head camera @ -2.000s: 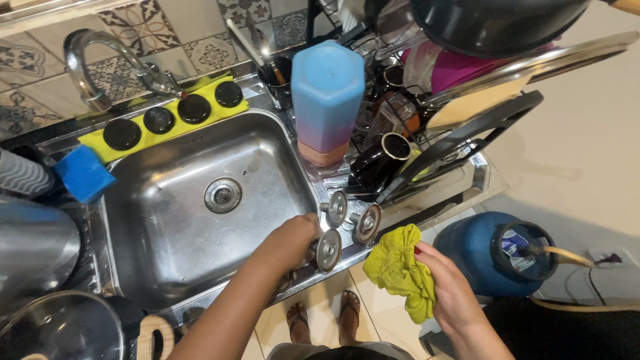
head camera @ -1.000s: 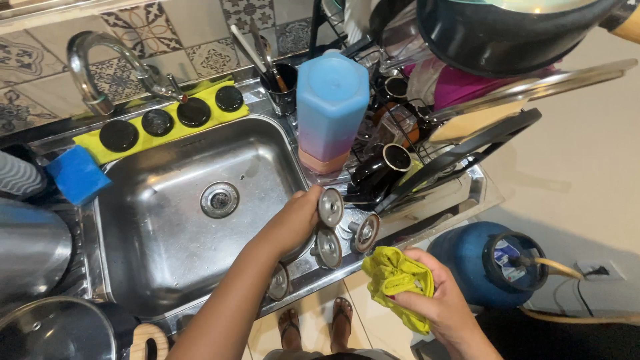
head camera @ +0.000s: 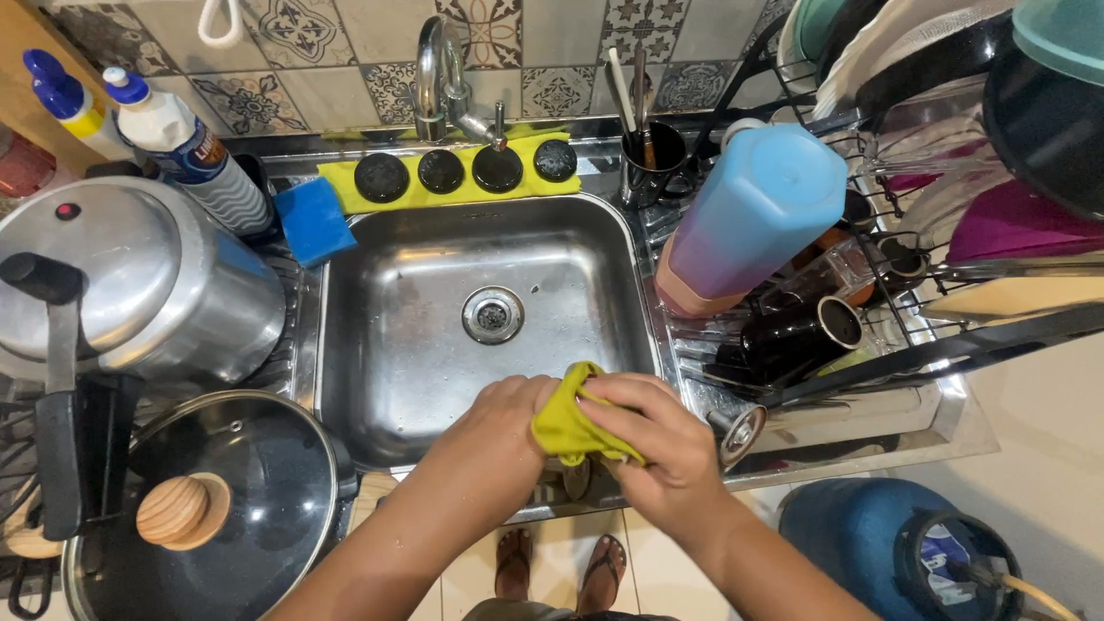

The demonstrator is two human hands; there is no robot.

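My left hand (head camera: 504, 431) is closed at the yellow-green cloth (head camera: 565, 418), over the front of the steel sink (head camera: 397, 405). From the other side my right hand (head camera: 664, 435) grips the same cloth, which is bunched around something I cannot make out. Just beneath it, a round metal part (head camera: 575, 479) shows partly on the front rim. Another metal burner part (head camera: 740, 434) lies on its side, right of my right hand. Behind the basin, several black burner caps (head camera: 496, 170) rest in a row on a yellow cloth (head camera: 345, 185). A blue sponge (head camera: 315, 222) is beside them.
Left are a pressure cooker (head camera: 233, 293), a glass-lidded pan (head camera: 259, 517) and a detergent bottle (head camera: 190, 147). Right stand a blue-purple bottle (head camera: 750, 216), a black mug (head camera: 789, 336) and a loaded dish rack (head camera: 897, 319). A blue gas cylinder (head camera: 845, 535) is on the floor.
My hands have come together at the cloth, which only my right hand held before. My left hand has left the burner parts near the sink's right front corner. The view has shifted left.
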